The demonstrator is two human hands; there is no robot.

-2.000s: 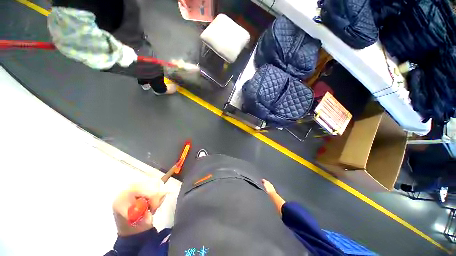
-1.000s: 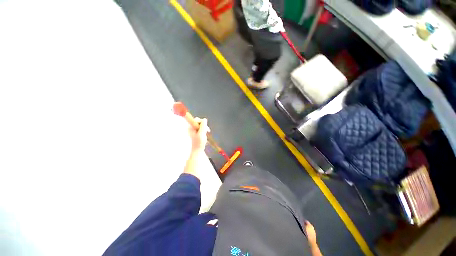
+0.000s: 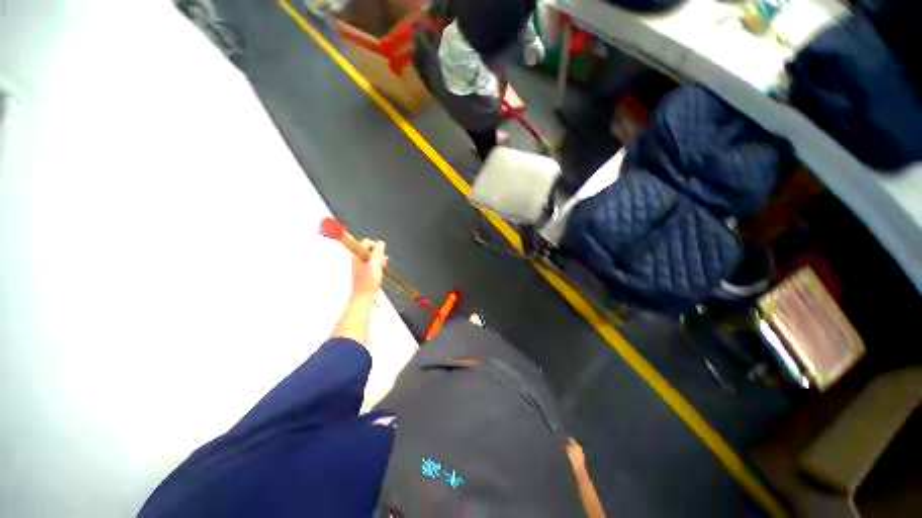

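The broom [image 3: 403, 289] leans from upper left to lower right beside the white table's edge. Its red handle end is up and its flat orange-red head is down near the floor, just ahead of my apron. My left hand [image 3: 369, 266] is closed around the wooden handle below the red end. My right hand [image 3: 575, 453] shows only as a thin, partly hidden strip at the right side of the dark grey apron [image 3: 475, 405]; its fingers cannot be made out.
A long white table [image 3: 152, 253] fills the left. A pale-seated stool [image 3: 517, 184] stands by the yellow floor line. Quilted navy garments [image 3: 657, 243] lie on a bench to the right. A person [image 3: 475, 76] holding a red stick bends near a cardboard carton [image 3: 389, 63].
My left hand, earlier near the table's lower edge, has moved forward with the broom. The other person has moved behind the stool, which now stands at the yellow line.
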